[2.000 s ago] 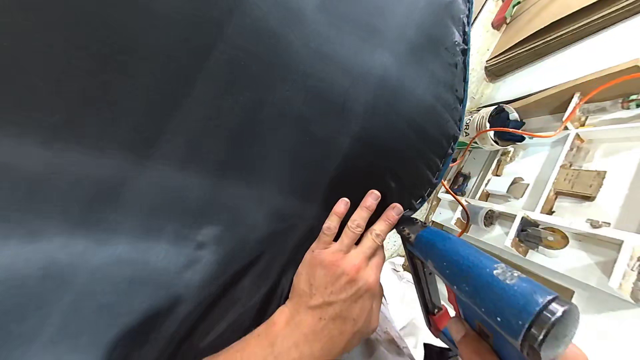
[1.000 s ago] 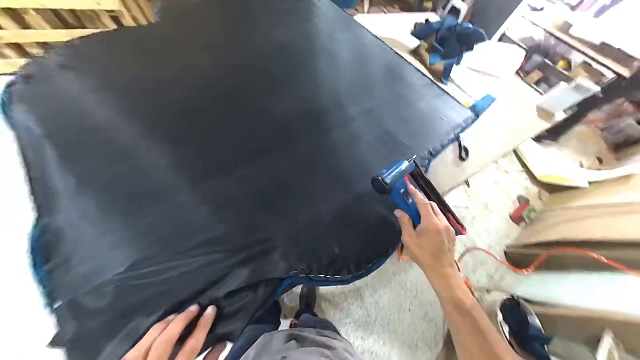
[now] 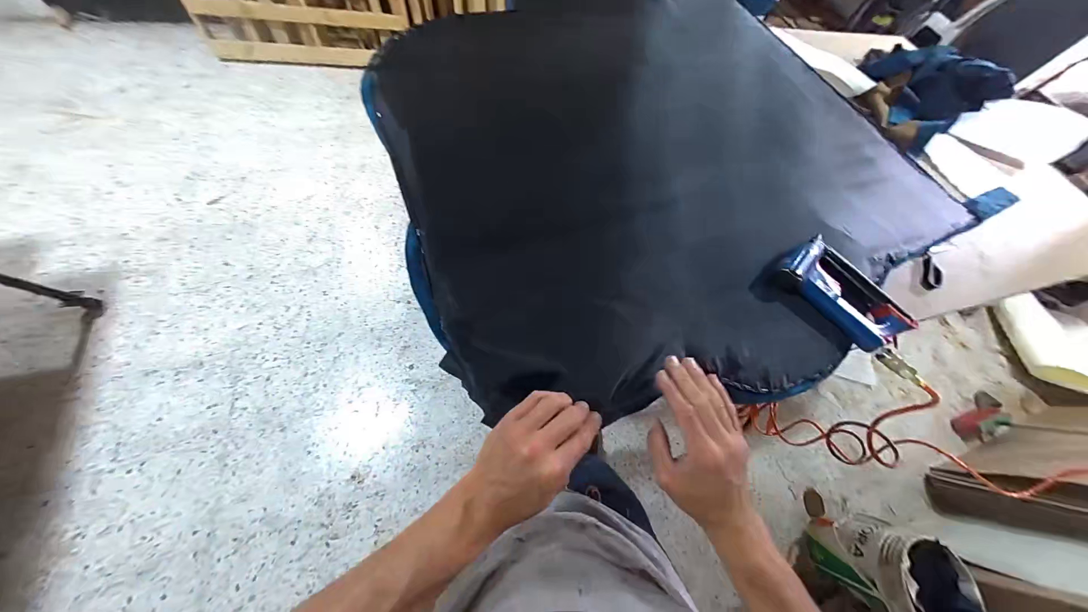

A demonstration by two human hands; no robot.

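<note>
Black fabric (image 3: 595,187) covers a large upholstered piece with blue fabric at its edges, and a row of staples shows along the near right edge. My left hand (image 3: 540,450) has its fingers curled on the fabric's near edge, gripping it. To its right, my right hand (image 3: 701,438) is spread, fingertips on the black fabric beside the stapled stretch, holding nothing. A blue pneumatic staple gun (image 3: 837,297) lies on the fabric near the right edge, its air fitting pointing toward the floor.
An orange air hose (image 3: 922,442) coils on the speckled floor (image 3: 255,255) at right. Nearby stand a white bucket (image 3: 884,561) holding dark cloth, and flat brown sheets (image 3: 1020,459). Wooden slats (image 3: 297,13) are at the top left; blue cloth scraps (image 3: 952,81) lie at the upper right.
The staple gun, in my right hand one second ago, now lies on the black fabric. My right hand has moved to the near edge, beside my left.
</note>
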